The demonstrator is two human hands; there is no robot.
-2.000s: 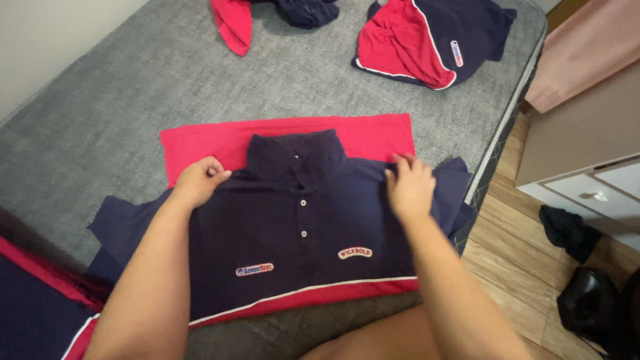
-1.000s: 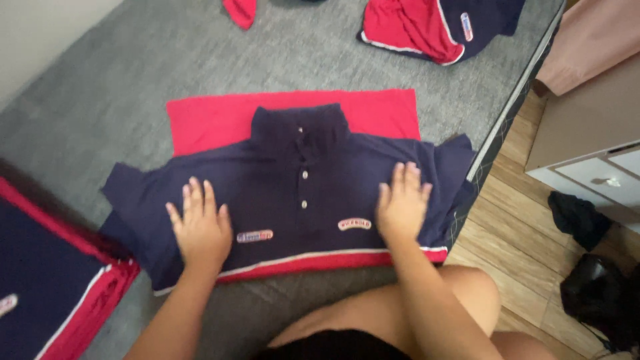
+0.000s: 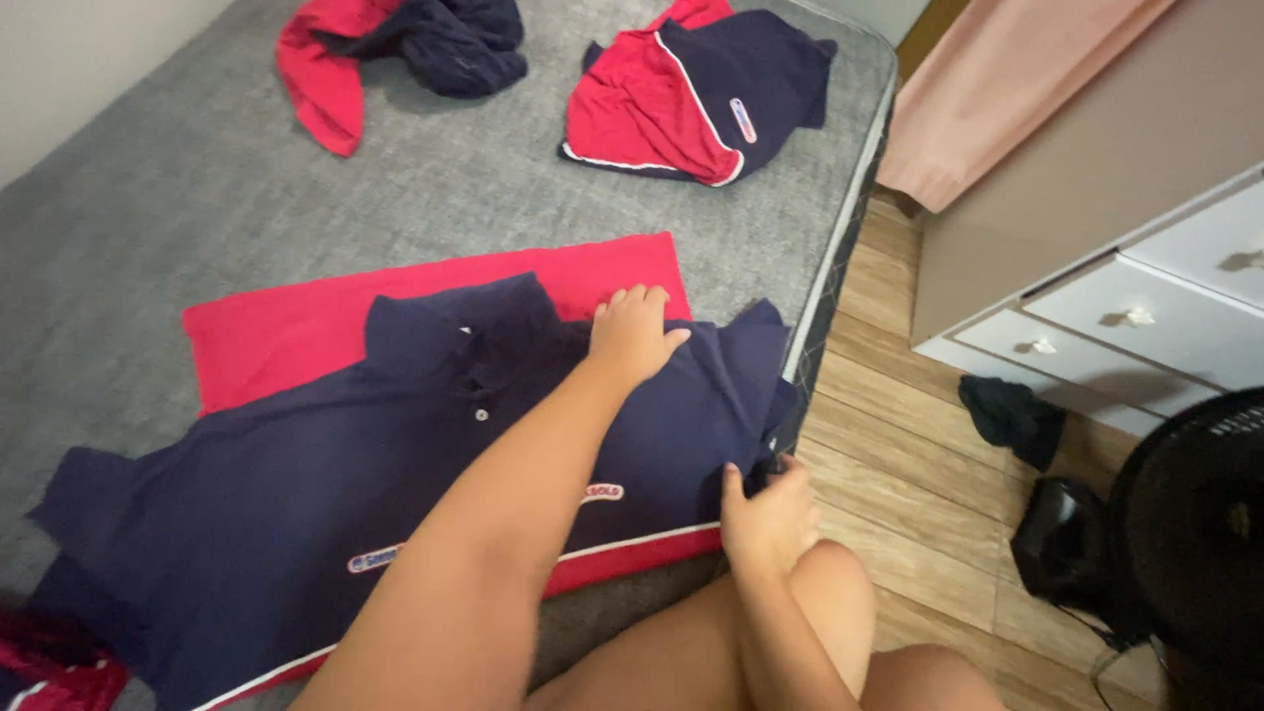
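Note:
A navy and red polo shirt lies front up on the grey mattress, its red lower part folded behind so that it shows beyond the collar. My left hand rests on the shirt's shoulder beside the collar, its fingertips at the red cloth. At the side near the mattress edge, my right hand holds the navy cloth by the sleeve and hem, its thumb on top and its other fingers partly hidden. My left forearm covers part of the shirt front and one of its patches.
Crumpled navy and red garments and another polo shirt lie farther back on the mattress. To the right stand a white-fronted drawer unit and a black fan; dark cloth lies on the wooden floor.
My left hand has moved right across the shirt to the other side of the collar. My right hand has come down to the side edge and taken hold of the cloth there.

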